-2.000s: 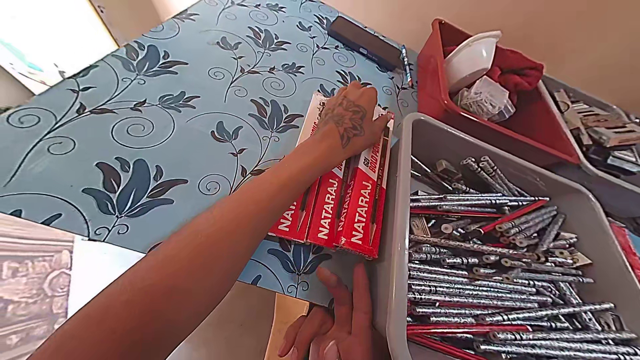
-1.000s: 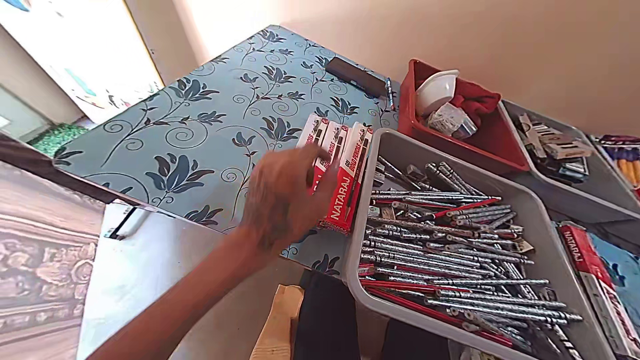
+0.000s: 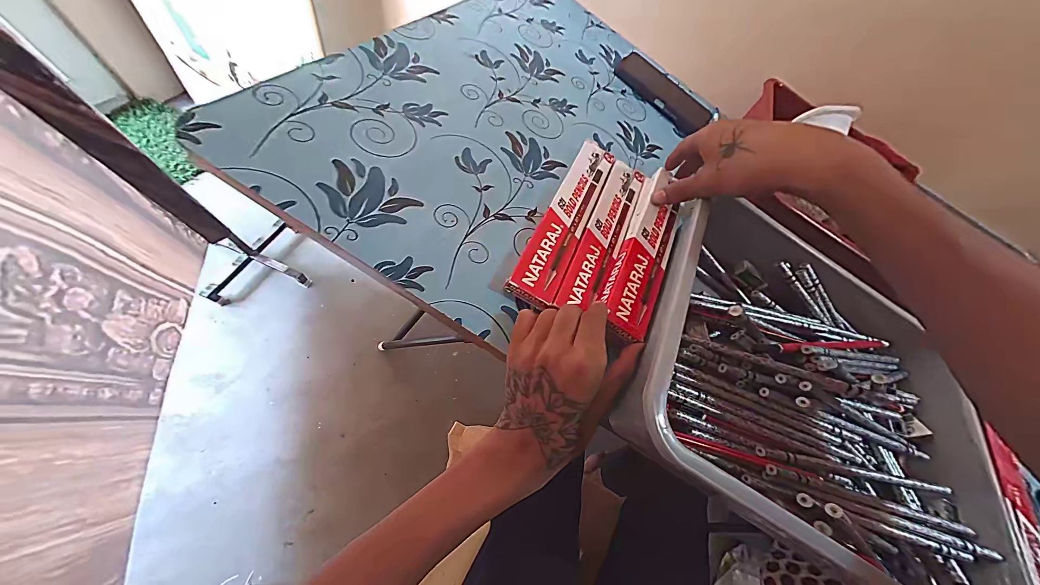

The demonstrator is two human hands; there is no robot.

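Note:
Red and white Nataraj pencil boxes (image 3: 569,223) lie side by side on the flowered table, against a grey plastic tub (image 3: 662,366). My left hand (image 3: 556,366) is at their near ends, its fingertips on the lower edges, with the thumb side by the tub. At the far end of the rightmost box (image 3: 642,276), my right hand (image 3: 731,158) rests thumb and fingers on its top corner. Many silvery patterned pencils (image 3: 796,406), with a few red ones, fill the tub beside the boxes. Whether either hand grips a box firmly is hard to tell.
A dark case (image 3: 666,93) lies at the table's (image 3: 382,138) far edge. Behind the tub stands a red bin (image 3: 780,101) with a white bowl (image 3: 829,119), partly hidden by my right arm. Another red box (image 3: 1011,479) shows at the far right. Table legs stand below left.
My left hand has moved from above the boxes to their near ends. My right hand is now at their far end; it was out of view one second ago. The view has shifted.

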